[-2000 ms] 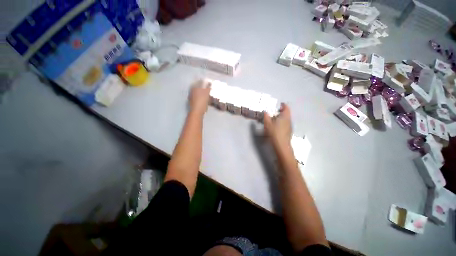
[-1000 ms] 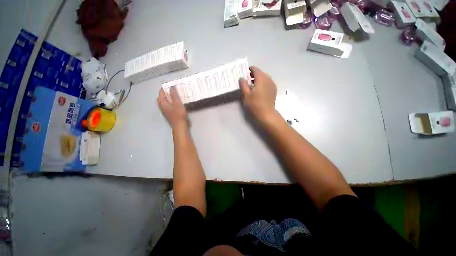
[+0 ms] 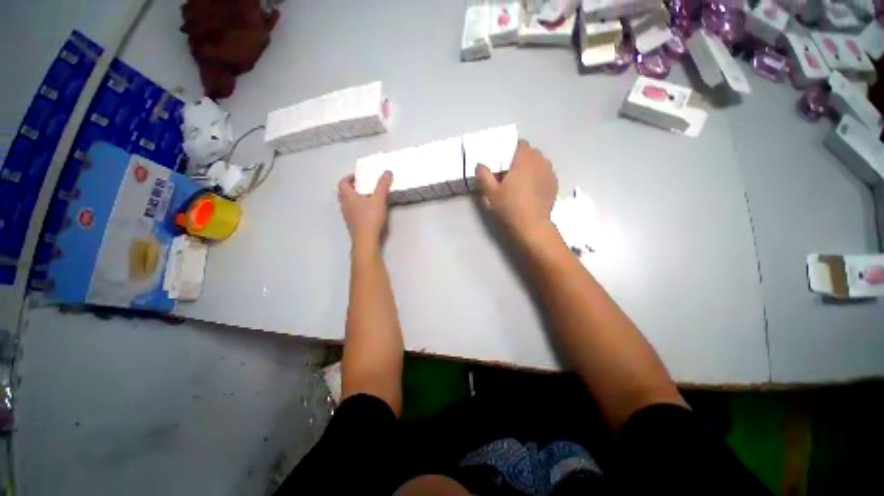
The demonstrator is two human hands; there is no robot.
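Observation:
A row of white cartons [image 3: 422, 170] stands side by side in front of me, with a narrow dark gap toward its right end. My left hand [image 3: 368, 205] grips the left end of the row. My right hand [image 3: 521, 190] grips the right end, thumb on the near side. The far fingers of both hands are partly hidden behind the cartons. A second block of white cartons [image 3: 328, 118] lies beyond and to the left, untouched.
White sticks [image 3: 578, 221] lie right of my right hand. Cartons [image 3: 661, 103] and purple bottles [image 3: 652, 64] are piled at the far right. An open carton [image 3: 845, 275] lies at right. A yellow roll [image 3: 215, 216], blue packet [image 3: 116, 228] and dark red cloth [image 3: 229, 39] are at left.
The view has turned toward the left side of the table. The row between my hands was uneven and is now straighter; a dark gap shows in it. Both hands still hold its ends.

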